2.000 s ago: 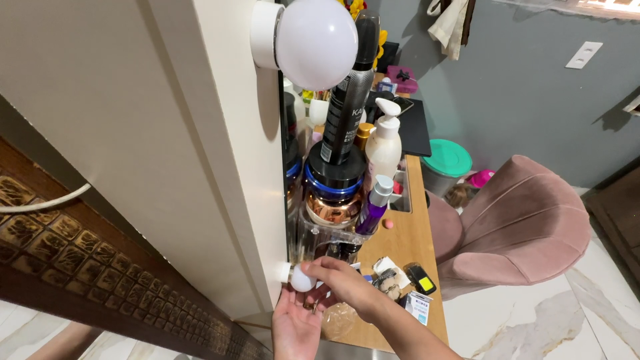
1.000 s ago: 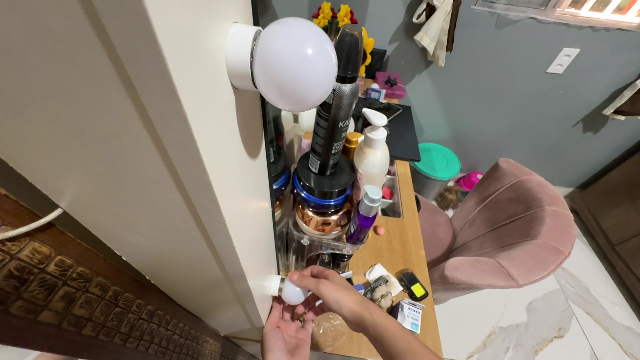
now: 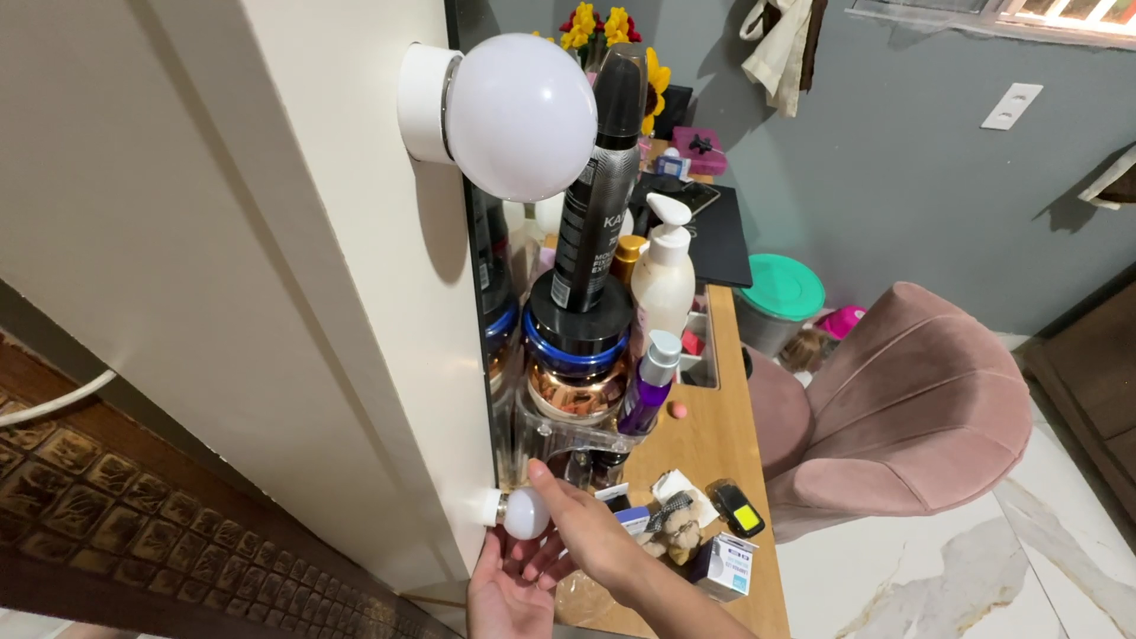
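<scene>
A round white light bulb (image 3: 527, 514) sits at a white socket (image 3: 492, 508) low on the edge of the white mirror frame (image 3: 390, 355); a bit of its metal base shows between them. My right hand (image 3: 581, 532) reaches in from the lower right, thumb and fingers around the bulb's right side. Just below the bulb is my left hand (image 3: 510, 590), palm up, its fingers partly curled and partly hidden. Whether it touches the bulb I cannot tell. A larger-looking round bulb (image 3: 522, 117) sticks out from its own socket higher on the frame.
Stacked jars (image 3: 577, 355), a black spray can (image 3: 599, 204), a white pump bottle (image 3: 666, 275) and a purple bottle (image 3: 648, 390) stand beside the mirror. A small box (image 3: 726, 568) and a black-and-yellow device (image 3: 737, 510) lie on the wooden tabletop (image 3: 710, 444). A pink chair (image 3: 923, 408) stands to the right.
The fingers of my right hand have opened somewhat from the lower bulb, leaving more of it visible than two seconds ago. My left hand remains beneath it.
</scene>
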